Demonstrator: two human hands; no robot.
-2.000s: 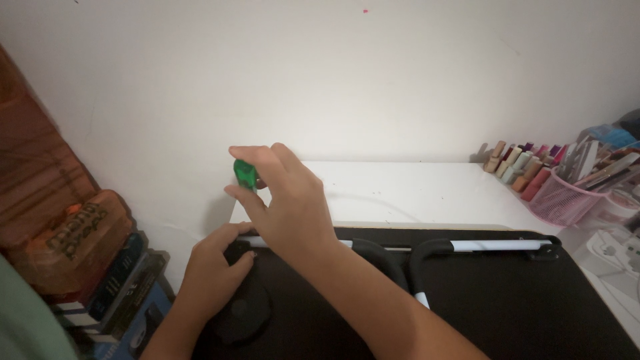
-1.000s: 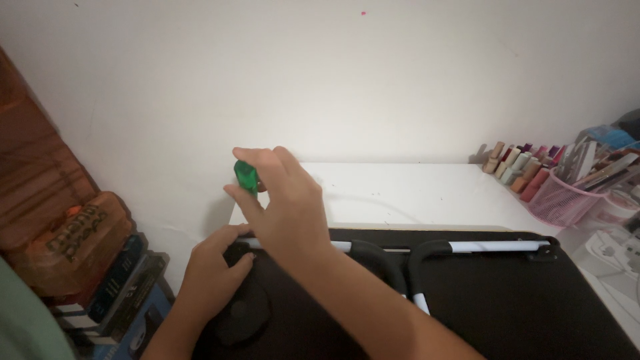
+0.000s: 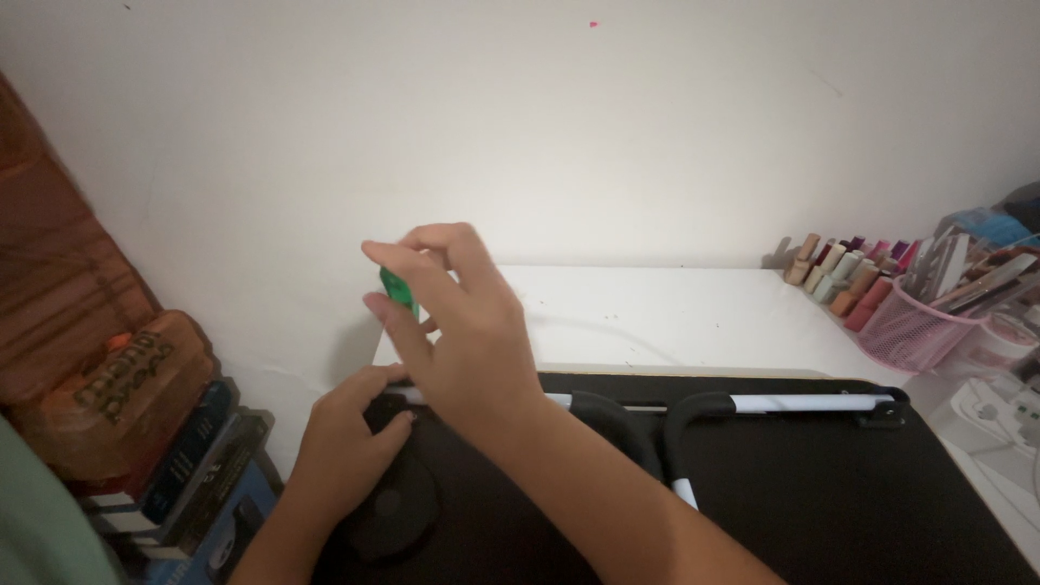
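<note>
My right hand (image 3: 467,325) is raised above the far left corner of a black board (image 3: 796,487), with the green handle of a small tool (image 3: 398,288) between its thumb and fingers. The tool's lower part is hidden by the hand. Lower and to the left, my left hand (image 3: 349,439) grips the board's far left corner, thumb on top, beside the end of a white metal tube (image 3: 402,396). Another white tube with black bent sleeves (image 3: 812,403) lies along the board's far right edge, joined by a bracket (image 3: 886,413). A round recess (image 3: 390,504) shows near my left wrist.
Behind the board is a white tabletop (image 3: 617,317) against a pale wall. Nail polish bottles (image 3: 845,280), a pink mesh holder with slim tools (image 3: 918,329) and a white power strip (image 3: 987,414) stand at the right. Stacked books (image 3: 179,471) and an orange-brown bag (image 3: 122,398) are at the left.
</note>
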